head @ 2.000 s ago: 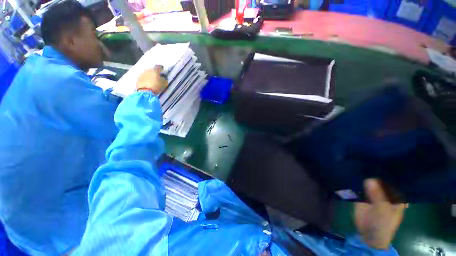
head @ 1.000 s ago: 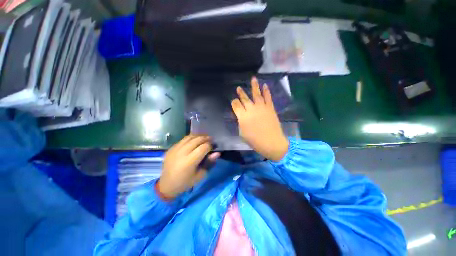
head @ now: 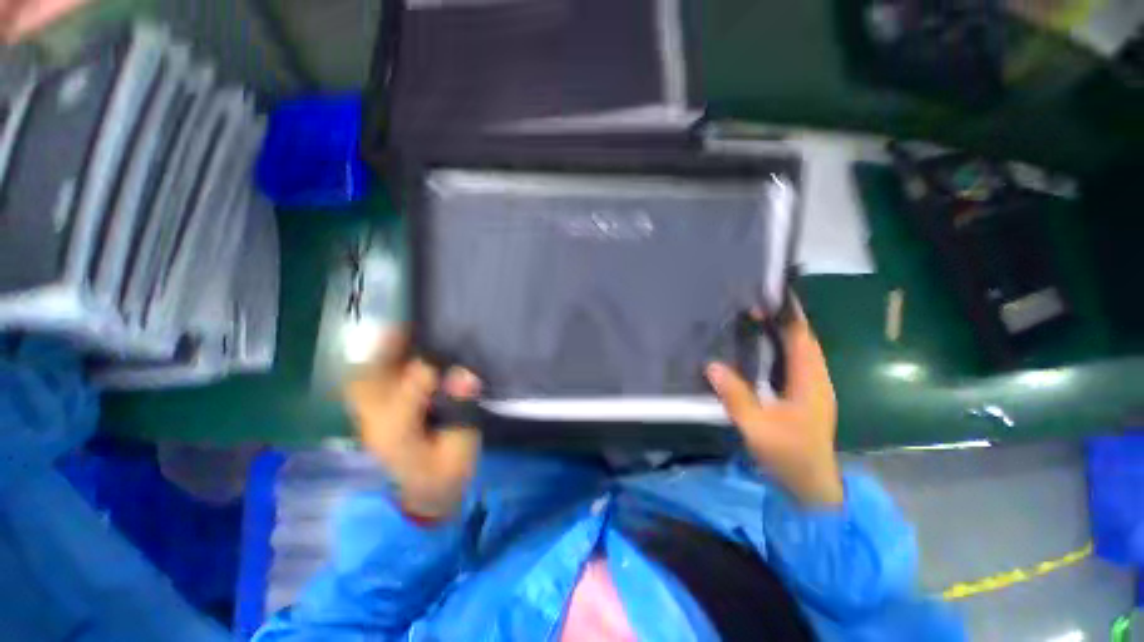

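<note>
A black tray (head: 602, 158) with a dark, shiny tablet panel (head: 590, 282) in it is held in front of me, at the bench's front edge. White edges show around the panel at the top, right and bottom. My left hand (head: 420, 426) grips the tray's lower left corner, with a dark sleeve on a fingertip. My right hand (head: 784, 408) grips its lower right side. The picture is blurred, so small details on the panel cannot be told.
A stack of black trays (head: 533, 63) stands behind. A pile of grey covers with white sheets (head: 138, 213) and a blue box (head: 314, 151) are at left. White paper (head: 834, 207), a pale stick (head: 893, 315) and an open tablet body (head: 1004, 251) lie at right. A person's blue sleeve (head: 63, 502) is at lower left.
The hands, before over a dark panel on the bench, now hold the framed tray at both sides. The right hand has moved right and down. The view has shifted slightly.
</note>
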